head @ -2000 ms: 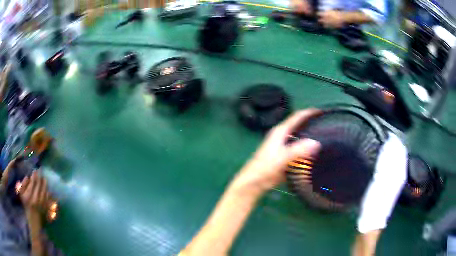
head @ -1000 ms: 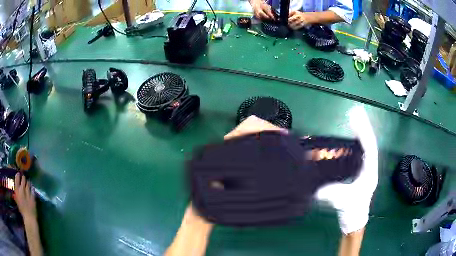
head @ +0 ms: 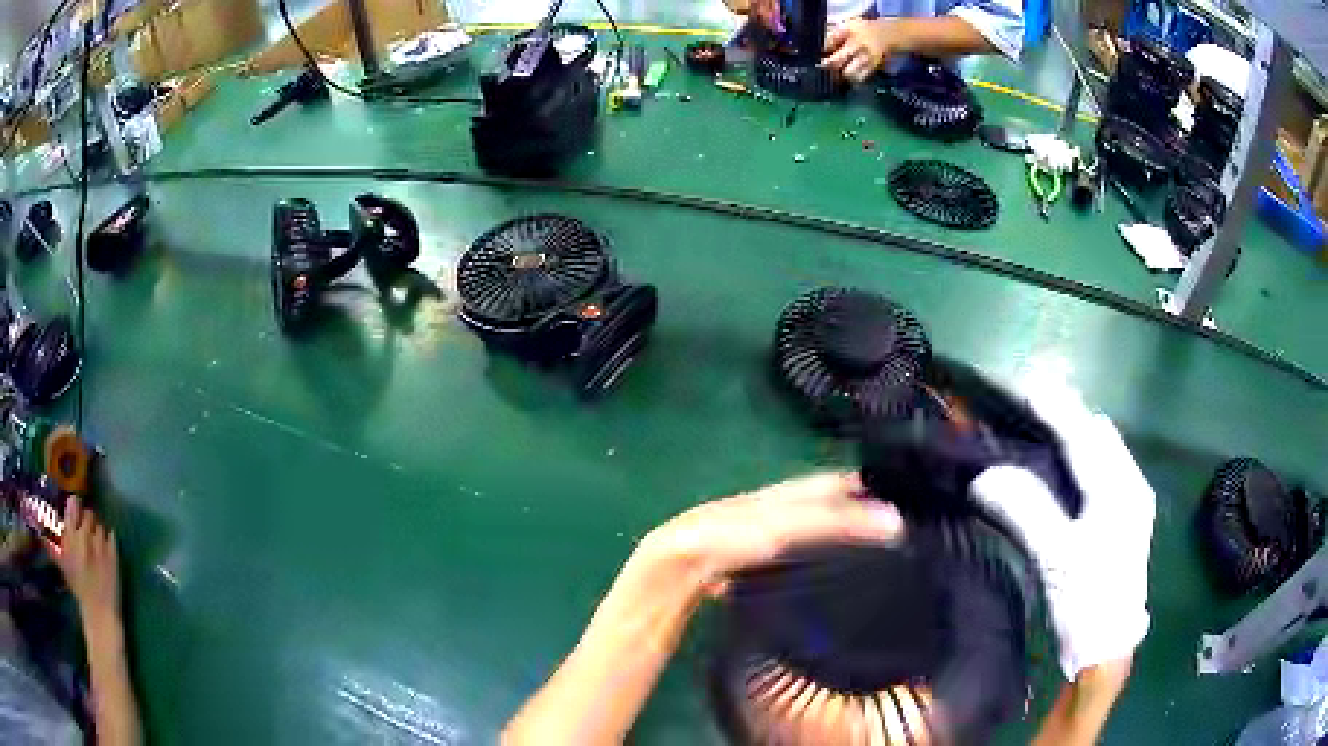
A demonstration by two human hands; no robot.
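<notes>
A black desk fan (head: 874, 619) is held between my hands at the lower right, its round slatted head towards me and low, its base up and to the right. Warm light shows between its lower slats. My bare left hand (head: 772, 528) lies on the upper left of the head, fingers near the neck. My right hand (head: 1085, 532), in a white glove, holds the base side. The fan is partly blurred. Another fan (head: 852, 347) lies just behind it, its dark round back up.
More fans stand on the green bench (head: 364, 539): one left of centre (head: 536, 277), one further left (head: 299, 265), one at far right (head: 1250, 522). A cable (head: 699, 209) crosses behind. A loose grille (head: 944, 194), a metal post (head: 1238, 190) and other people's hands are around.
The held fan has turned from its flat dark side so its slatted head faces me, and it has moved lower. The bench fans on the left now appear slightly further right in view.
</notes>
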